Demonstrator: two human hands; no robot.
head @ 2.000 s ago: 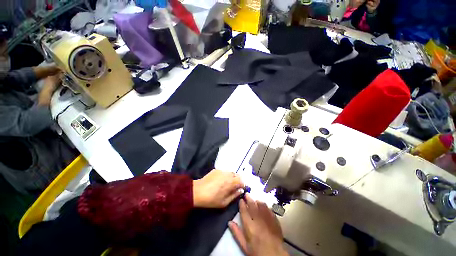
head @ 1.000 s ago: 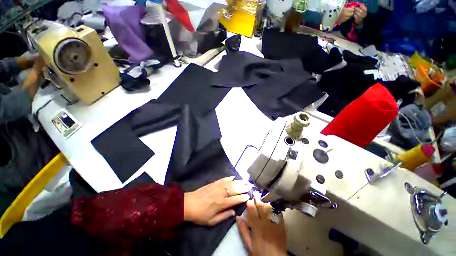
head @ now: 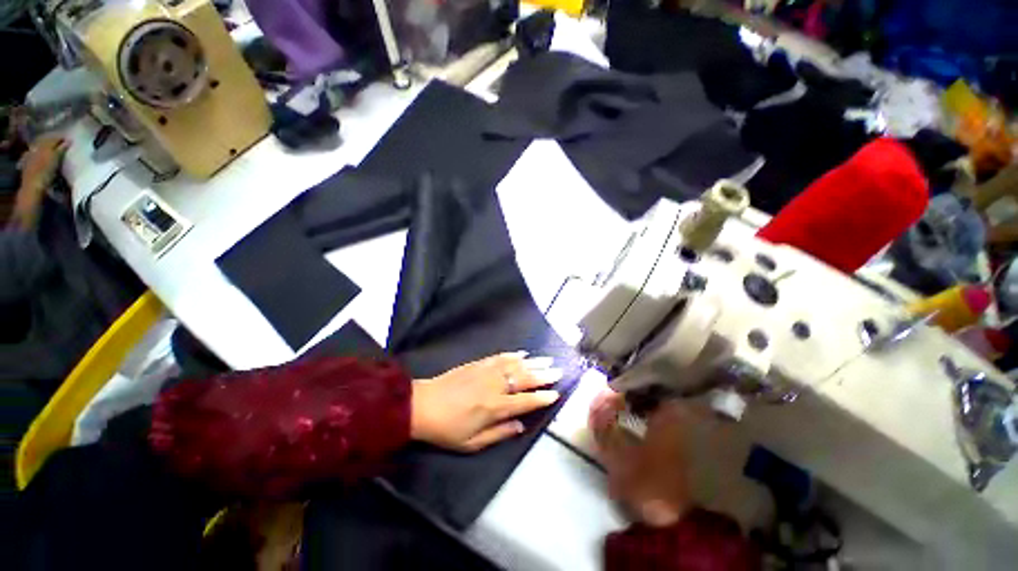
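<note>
Black cloth (head: 469,279) lies on the white table and runs under the left end of the sewing machine (head: 781,323), where a lamp glows at the needle area. My left hand (head: 480,404), in a dark red sleeve, lies flat on the cloth with its fingers spread, fingertips close to the needle area. My right hand (head: 650,452) is blurred, at the near side under the machine head. Its fingers are partly hidden, and whether they hold anything does not show.
More black cut pieces (head: 285,273) lie at the left and behind. A beige machine (head: 184,95) stands far left beside a person's hand and sleeve. A small control box (head: 154,221) is at the table edge. A red cone (head: 854,206) is behind the machine. A yellow rim (head: 84,385) is left.
My left hand has gone from fingers gathered at the needle to lying spread on the cloth. My right hand has moved right, off the cloth edge. More black cloth lies beyond my left hand.
</note>
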